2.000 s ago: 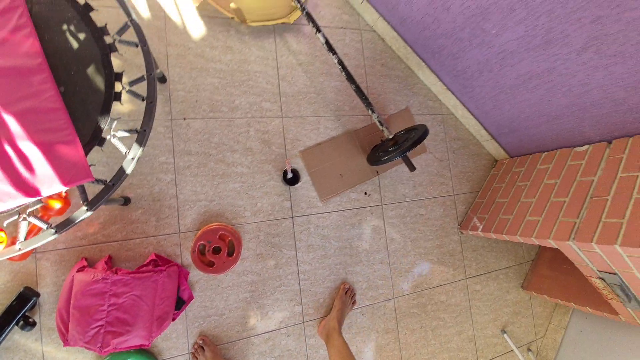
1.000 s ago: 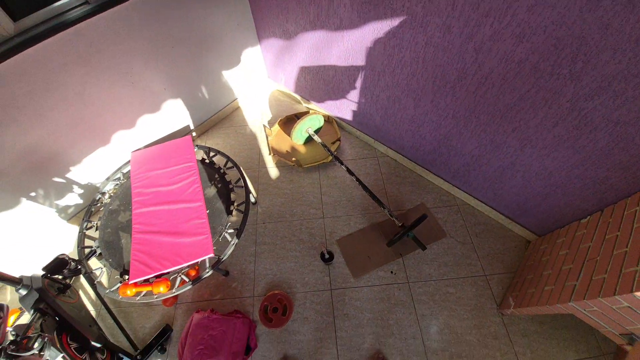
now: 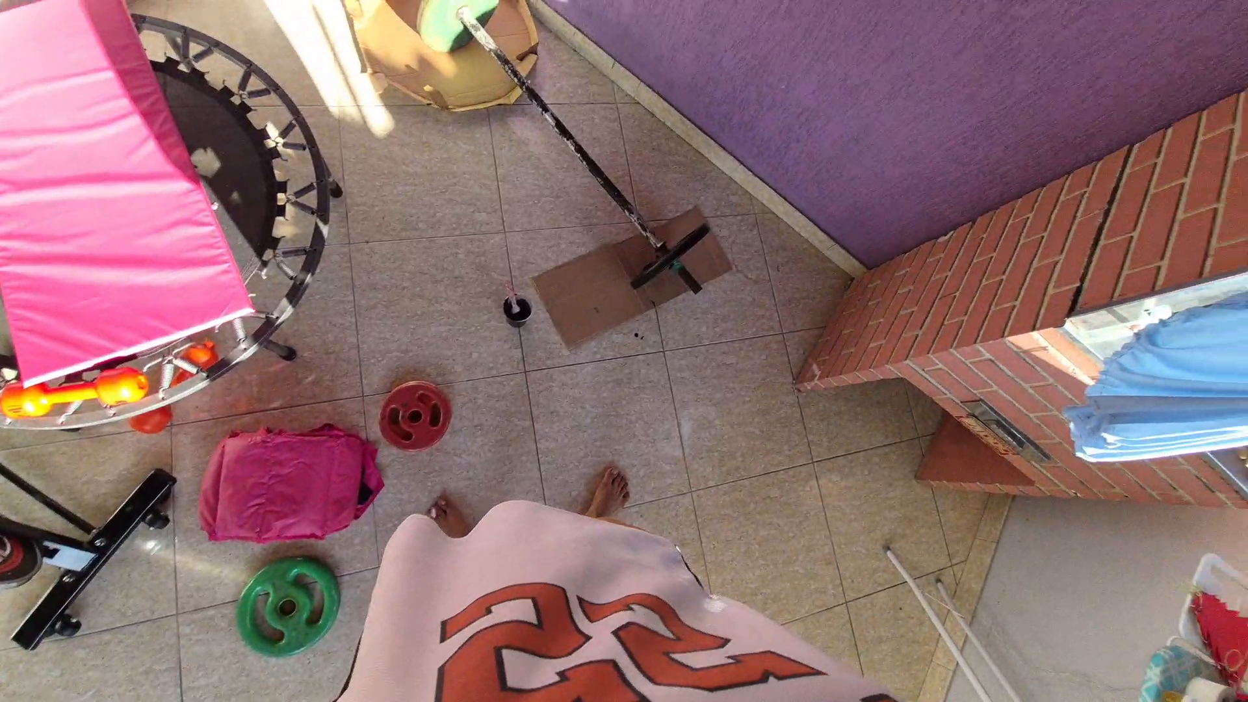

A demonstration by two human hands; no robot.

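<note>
Neither my left hand nor my right hand is in the head view. My shirt (image 3: 585,604) and bare feet show at the bottom. A barbell (image 3: 565,132) slants across the tiles, a black plate (image 3: 671,256) on its near end over a flat cardboard piece (image 3: 583,292), a green plate (image 3: 444,21) on its far end over more cardboard (image 3: 468,73). Left of the flat cardboard stands a small dark cup (image 3: 517,312) with something pale sticking out. A red weight plate (image 3: 415,415) and a green weight plate (image 3: 288,606) lie on the floor, with folded pink fabric (image 3: 283,483) between them.
At the left is a mini trampoline (image 3: 317,195) with a pink mat (image 3: 107,175) and orange dumbbells (image 3: 76,393). A black metal stand (image 3: 93,561) is at lower left. A purple wall (image 3: 780,117) meets a brick structure (image 3: 1014,263) with blue cloth (image 3: 1170,380); white poles (image 3: 936,624) lie lower right.
The view has swung down from the wider look of a second ago. My shirt now fills the bottom of the view, and the green plate on the floor shows fully. The barbell and cup appear unmoved.
</note>
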